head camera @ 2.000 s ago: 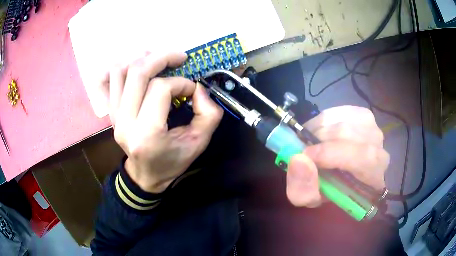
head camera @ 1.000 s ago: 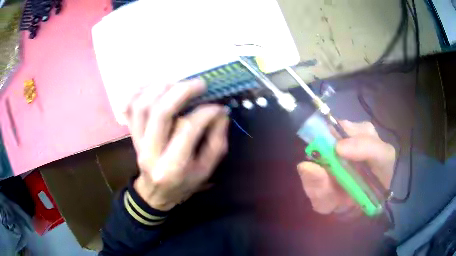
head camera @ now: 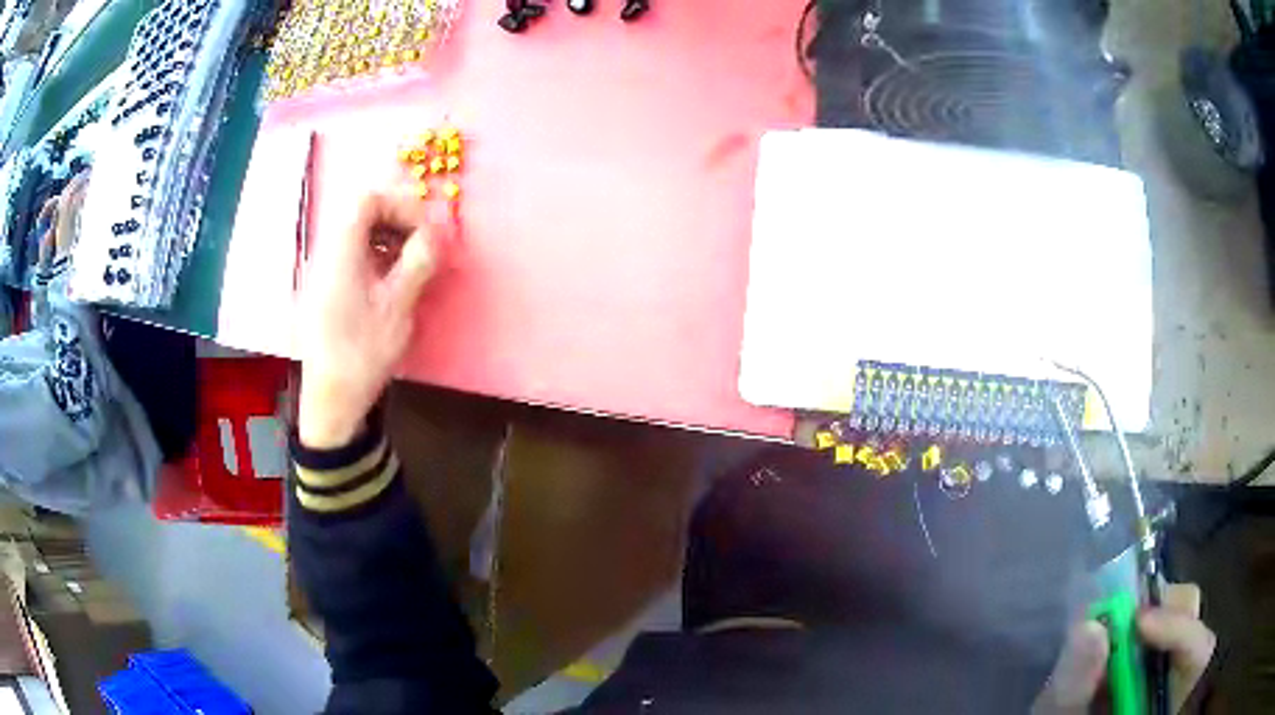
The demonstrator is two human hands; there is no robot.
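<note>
My left hand (head camera: 366,286) is over the pink mat with thumb and forefinger curled towards each other, just below a loose pile of yellow components (head camera: 436,154). Whether it pinches a component cannot be told. My right hand (head camera: 1168,643), cut off by the bottom edge, holds the green soldering iron (head camera: 1123,643). The iron's metal barrel and bent feed tube reach up to the right end of the circuit board strip (head camera: 965,404). The strip lies at the front edge of the white pad (head camera: 951,266). Yellow components (head camera: 878,457) and pale round ones (head camera: 1031,479) stick out along its near side.
The pink mat (head camera: 615,238) has a dark thin tool (head camera: 305,196) at its left. A tray of yellow parts (head camera: 350,49) and a tray of dark parts (head camera: 161,154) stand at upper left. A black grille (head camera: 951,84) is behind the pad. A red crate (head camera: 231,440) is below the bench.
The view has swung left. My left hand has left the board strip and moved to the yellow pile on the mat. The iron stays in my right hand, now lower right in view.
</note>
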